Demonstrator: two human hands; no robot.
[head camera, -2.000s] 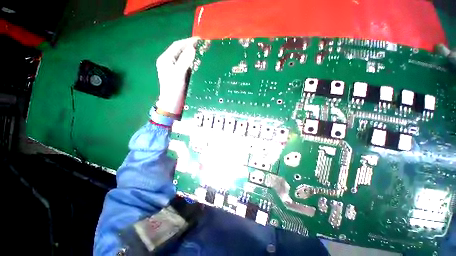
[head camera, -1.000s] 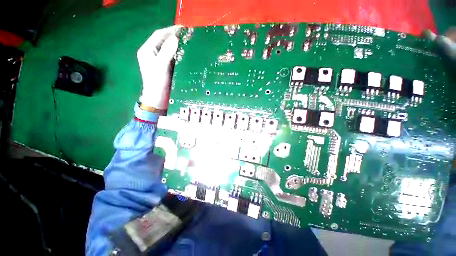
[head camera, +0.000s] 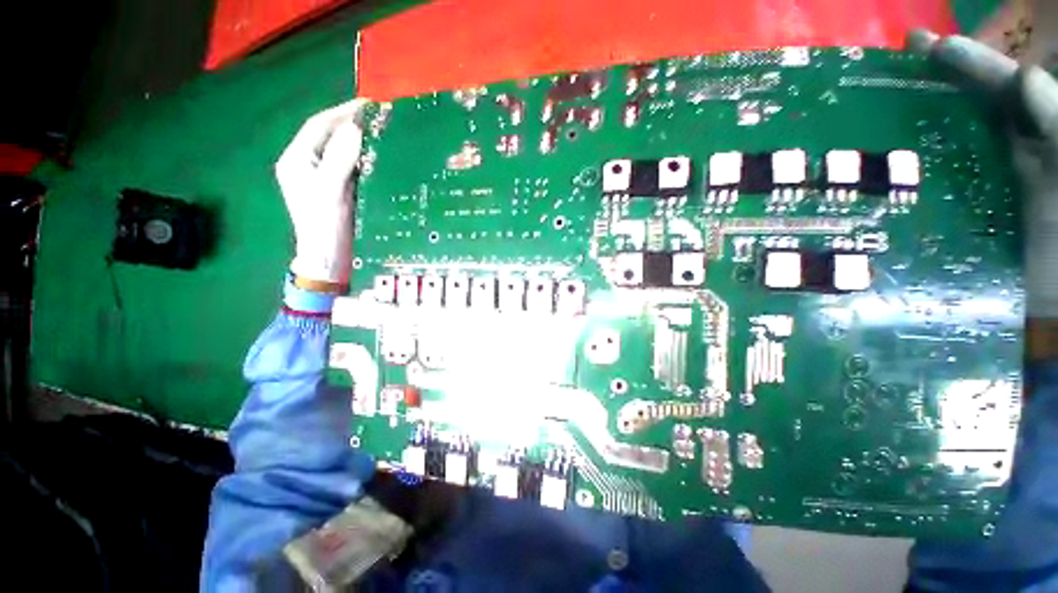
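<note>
A large green circuit board (head camera: 499, 220) is held up in front of me, tilted, with strong glare at its lower left. Black power transistors (head camera: 644, 177) with silvery tabs lie in rows on it. My left hand (head camera: 323, 185), white-gloved, grips the board's left edge near the upper corner; its fingertips are partly behind the board. My right hand (head camera: 998, 87), also pale and slightly blurred, holds the board's upper right corner. A blue and red band circles my left cuff.
A red foam pad (head camera: 650, 35) lies behind the board's top edge on the green mat (head camera: 128, 336). A second red pad (head camera: 273, 26) is at the upper left. A black square fan (head camera: 160, 229) with a thin lead sits on the left side.
The board and both hands have shifted left in view, and the board has turned slightly. My right hand shows more fully at the upper right. The second red pad shows more than one second ago.
</note>
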